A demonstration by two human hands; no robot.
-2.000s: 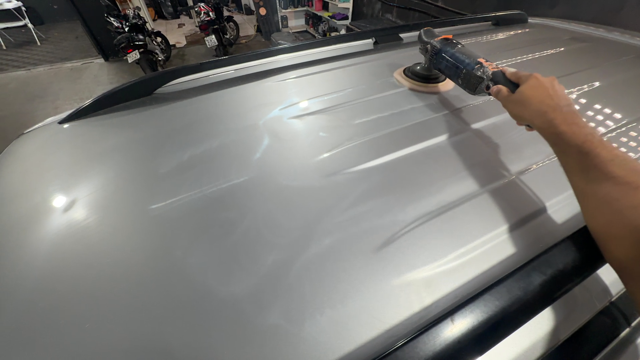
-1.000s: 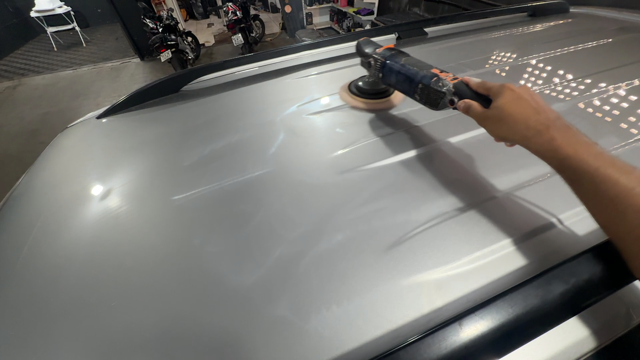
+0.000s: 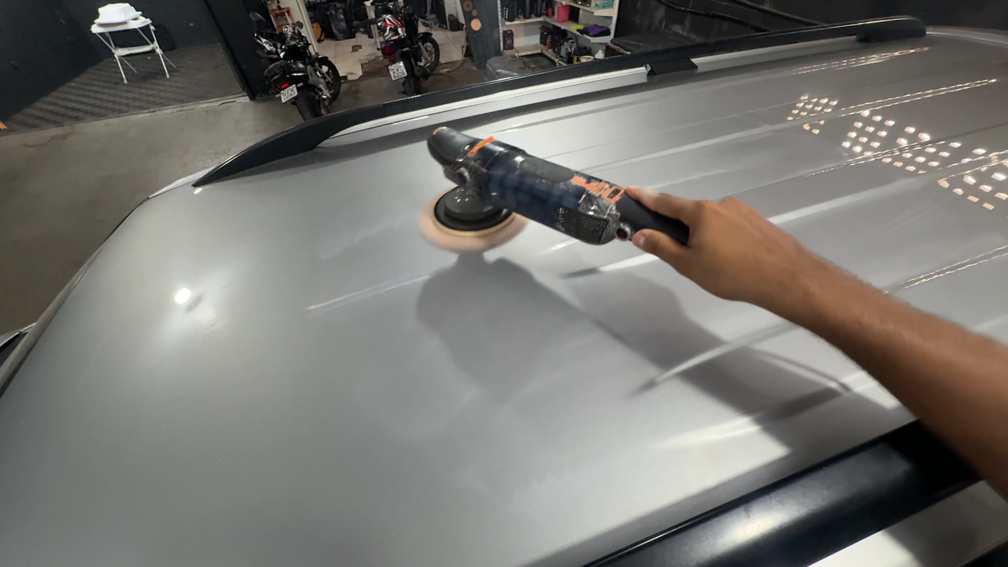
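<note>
My right hand [image 3: 717, 236] grips the rear handle of a dark blue and black car polisher [image 3: 543, 185], reaching in from the right edge. The polisher's round pad [image 3: 472, 230], blurred at its rim, rests flat on the silver car roof [image 3: 315, 409], a little below the far roof rail. A shadow of the tool and arm falls on the paint below it. Light reflections shine on the ribbed part of the roof at the right. My left hand is out of view.
A black roof rail [image 3: 441, 102] runs along the far side, and another black rail [image 3: 787, 504] lies at the near right. Beyond the car stand two motorcycles [image 3: 303, 75], a white folding chair [image 3: 130, 39] and shelves [image 3: 579, 24] with bottles and other goods.
My right hand and the polisher have moved left along the roof, away from the ribbed part near the far rail. The view has shifted somewhat.
</note>
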